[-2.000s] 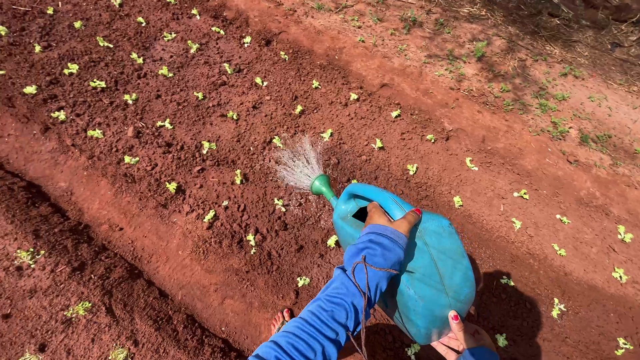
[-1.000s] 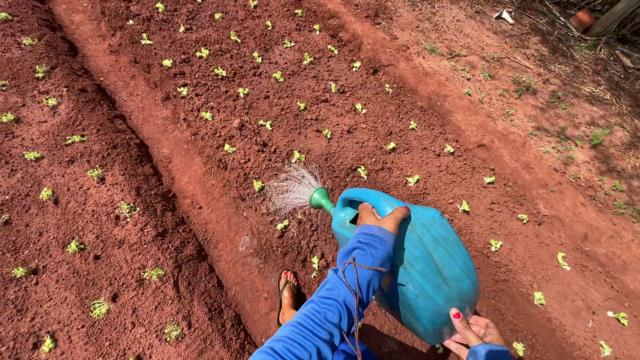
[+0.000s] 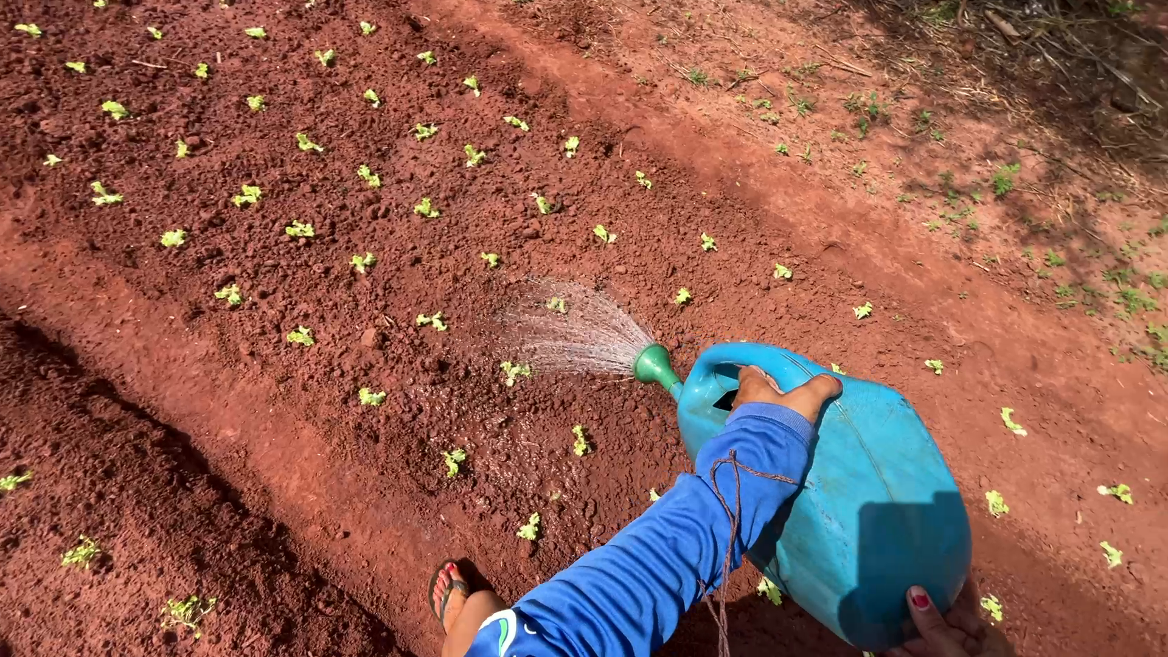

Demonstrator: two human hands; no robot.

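A blue plastic watering can (image 3: 885,465) is tipped, and water fans out to the left from its green sprinkler rose (image 3: 654,365). My left hand (image 3: 785,392), in a blue sleeve with a thin cord hanging over it, grips the can's top handle. At the can's base is my right hand (image 3: 954,630), its thumb on the blue wall and its fingers partly hidden under it. The spray of water (image 3: 579,333) falls on reddish soil around small light-green seedlings (image 3: 515,371). Below the spray the soil looks wet and shiny.
My foot in a flip-flop (image 3: 449,591) stands at the lower edge of the bed. A furrow (image 3: 210,374) separates this bed from another planted soil bed (image 3: 119,547) at lower left. Weeds (image 3: 1004,179) and dry twigs (image 3: 1077,55) lie at upper right.
The view has shifted, and the spray now lands on another patch of the bed. Both hands stay on the can, with water flowing in all frames.
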